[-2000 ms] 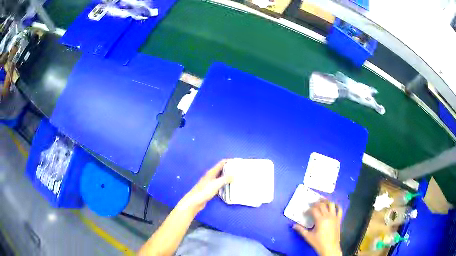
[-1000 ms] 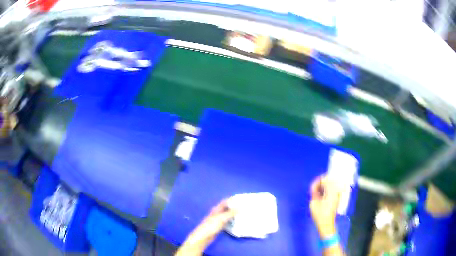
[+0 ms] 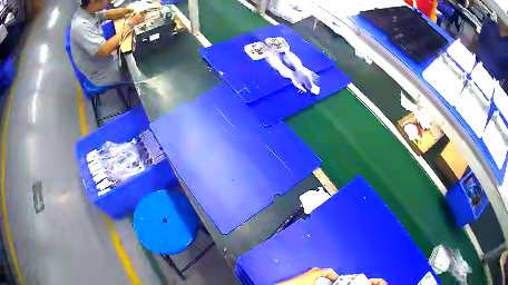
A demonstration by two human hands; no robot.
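Note:
My left hand (image 3: 313, 275) is at the bottom edge, cut off by it, with its fingers on a bunch of white covers (image 3: 350, 279). Only the fingers of my right hand (image 3: 377, 281) show, against the right side of the same covers. The covers are partly below the picture, so their number cannot be told. They are over the near blue corrugated sheet (image 3: 340, 234). Another white piece (image 3: 428, 279) lies at that sheet's right edge, cut off.
Two open housings (image 3: 257, 50) with bagged cords lie on a far blue sheet (image 3: 245, 78). Another blue sheet (image 3: 223, 161) lies between. A bagged unit (image 3: 441, 259) is on the green belt (image 3: 356, 133). Left are a blue stool (image 3: 165, 220), a blue bin (image 3: 117, 206) and a seated person (image 3: 94, 50).
The view has swung left, bringing the aisle and seated person into sight. My hands are now at the bottom edge. My right hand has come from the separate covers to those at my left hand.

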